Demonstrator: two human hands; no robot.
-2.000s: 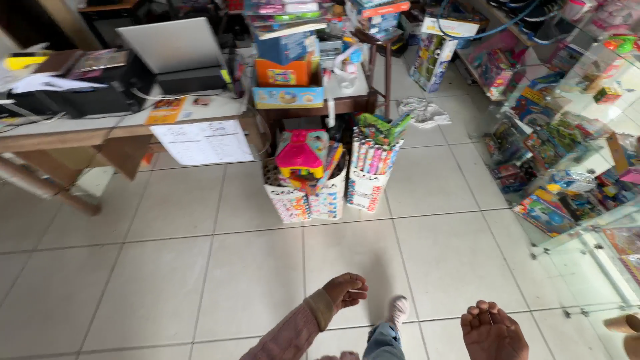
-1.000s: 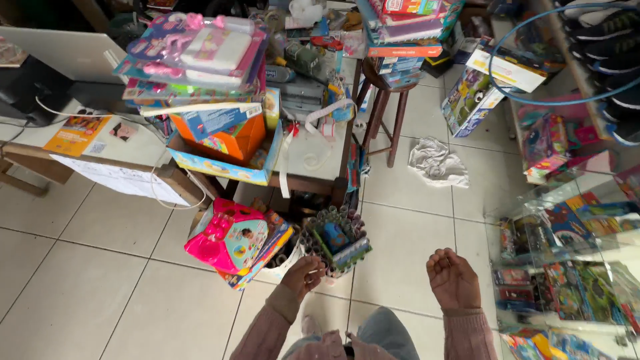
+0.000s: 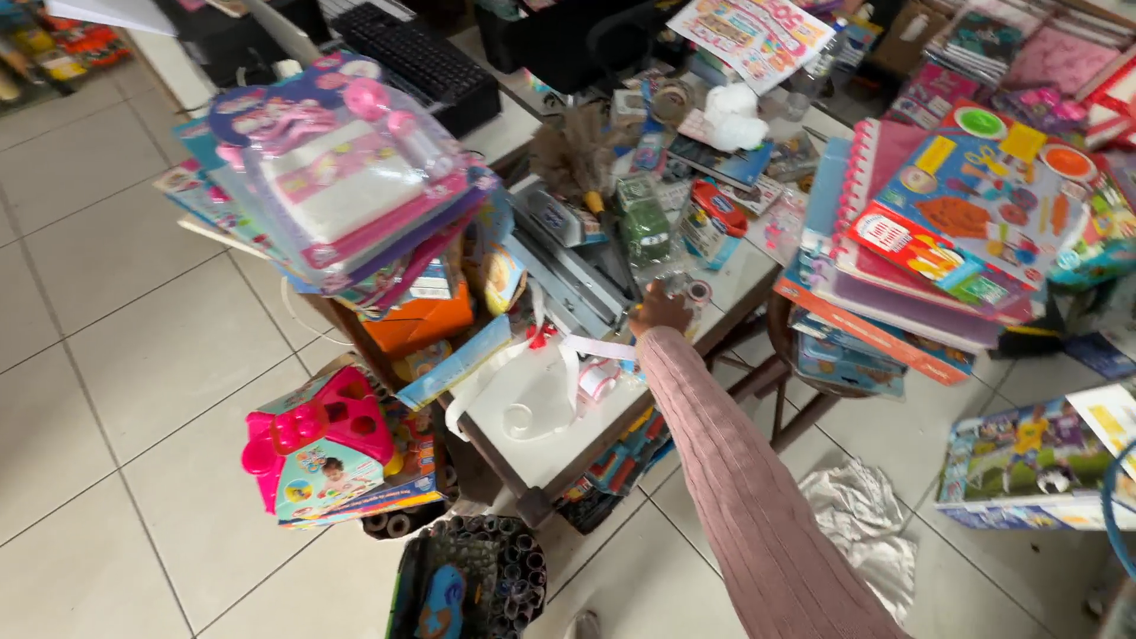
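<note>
My right hand [image 3: 661,312], in a pink ribbed sleeve, reaches onto the cluttered table [image 3: 497,444], its fingers down among small items. Whether it grips anything cannot be told. Just beyond it lies a green toy car in clear wrap [image 3: 642,222], with a feather duster [image 3: 581,164] to the car's left. Grey metal rails [image 3: 568,266] lie left of the hand, and a white ribbon [image 3: 537,417] curls on the near corner. A roll of tape [image 3: 699,291] is right beside the fingers. My left hand is out of view.
Packaged toys [image 3: 346,186] are piled at the table's left. A stool at the right bears stacked notebooks and a craft box [image 3: 976,204]. On the tiled floor are a pink toy house [image 3: 328,444], a bin of tubes [image 3: 470,577], a crumpled white cloth [image 3: 861,524] and a football box [image 3: 1021,470].
The view has moved in close over the table. My right hand has gone from above the floor to the tabletop. My left hand, seen in both earlier frames, has left the view.
</note>
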